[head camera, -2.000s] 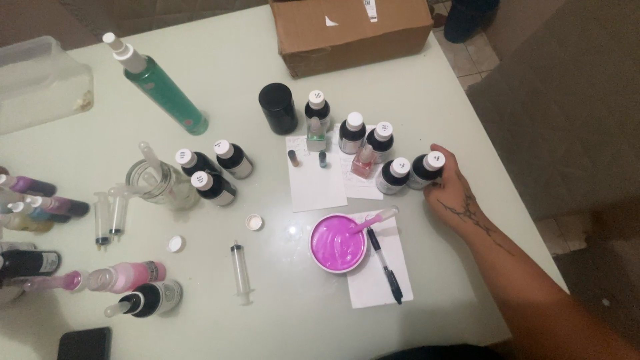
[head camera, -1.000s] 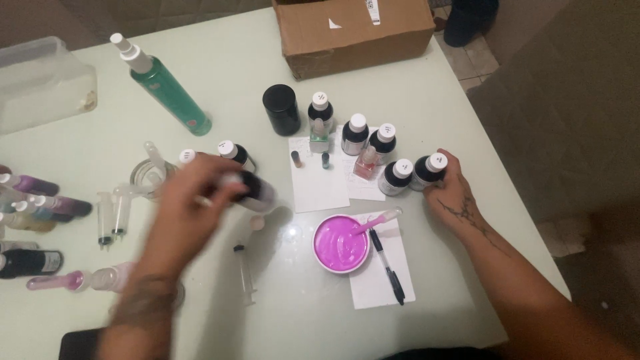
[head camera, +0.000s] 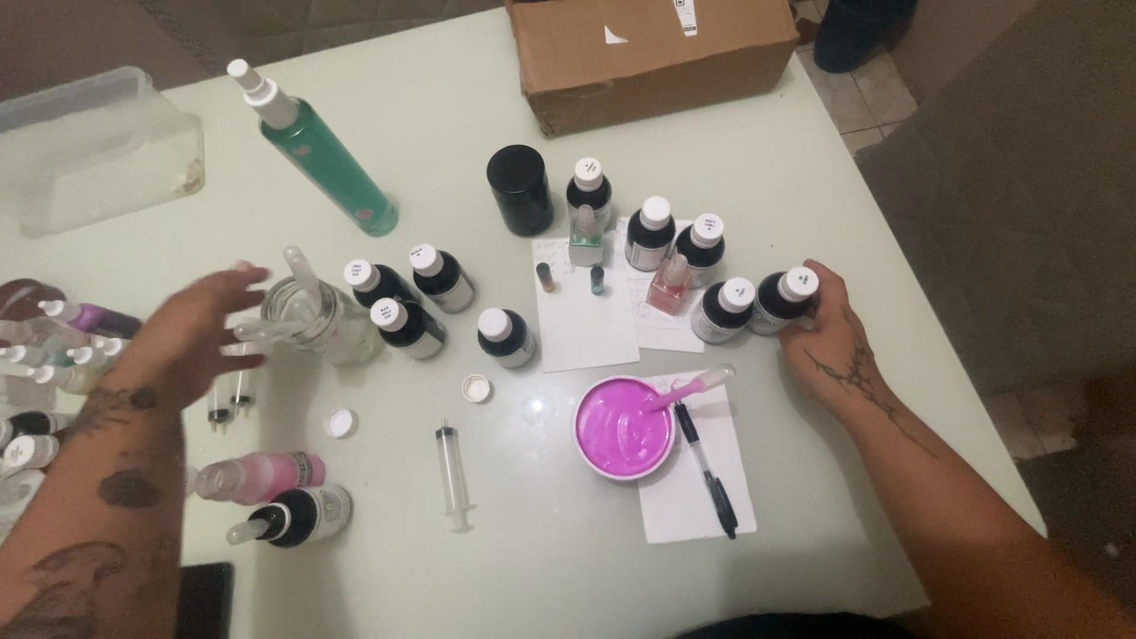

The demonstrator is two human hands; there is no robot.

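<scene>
My left hand (head camera: 209, 333), fingers spread and holding nothing, is beside a glass jar (head camera: 324, 333) with plastic pipettes standing in it. My right hand (head camera: 825, 342) grips a dark bottle with a white cap (head camera: 783, 302), which stands on the table at the right end of a group of similar bottles. A lone dark bottle (head camera: 507, 338) stands near the middle, close to three more. A tub of bright pink-purple cream (head camera: 625, 428) with a pipette (head camera: 692, 387) in it sits beside a black pen (head camera: 707, 475) on white paper (head camera: 737, 515). A syringe (head camera: 452, 479) lies left of the tub.
A cardboard box (head camera: 657, 80), a green spray bottle (head camera: 328, 169), a black jar (head camera: 520, 191) and a clear plastic container (head camera: 106, 169) stand farther back. Small bottles crowd the left side, near a pink bottle (head camera: 266, 476) and a dark bottle lying down (head camera: 311, 515). A white cap (head camera: 340, 422) lies nearby.
My left hand has let go of a dark bottle, which now stands near the middle, and has moved left to the jar. My right hand stays on its bottle.
</scene>
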